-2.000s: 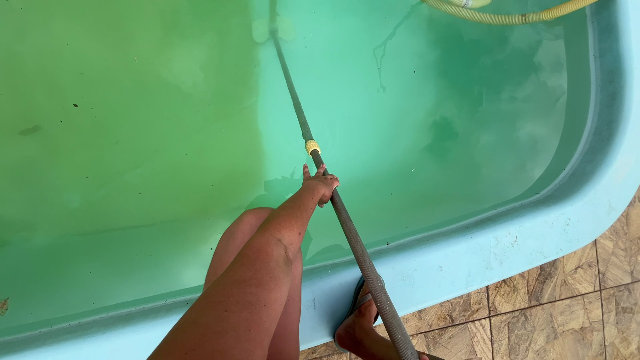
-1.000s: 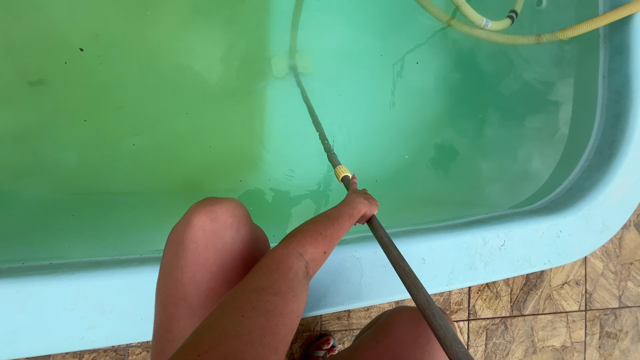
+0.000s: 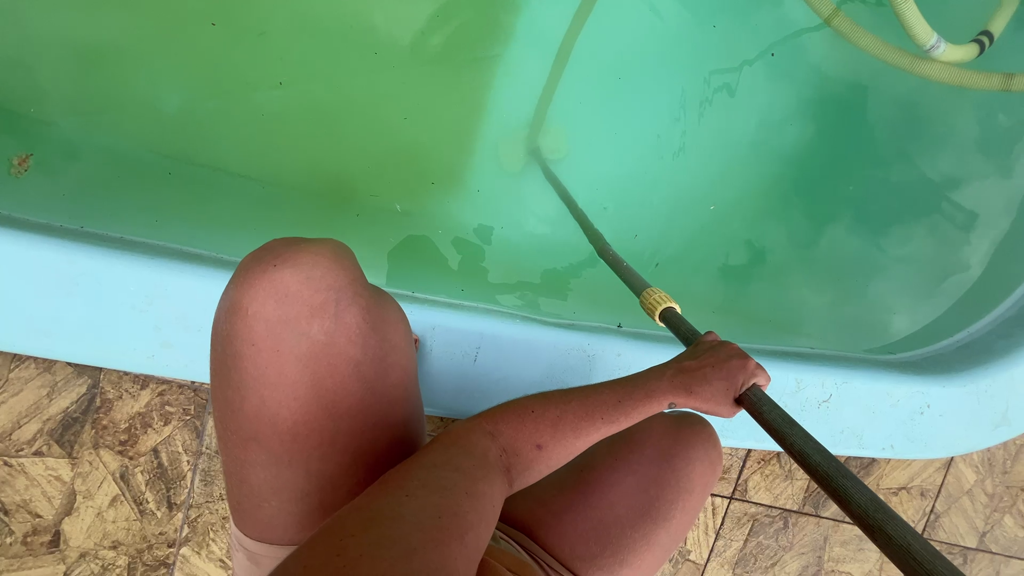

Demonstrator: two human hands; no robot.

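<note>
My left hand is closed around a dark ribbed pole, just below its yellow collar. The pole slants from the lower right corner up and left into greenish pool water. Its far part is under water and meets a pale, blurred submerged shape, from which a dim hose-like line runs up to the top edge. My right hand is out of view.
The pool's light blue rim crosses the view, with my knees beside and over it. Patterned brown tiles lie outside. A coiled yellow hose is at the upper right. Brown debris shows at the far left.
My left hand and the pole's near part have moved to the right and nearer the rim. My knees have shifted from a standing step to a bent, lower pose.
</note>
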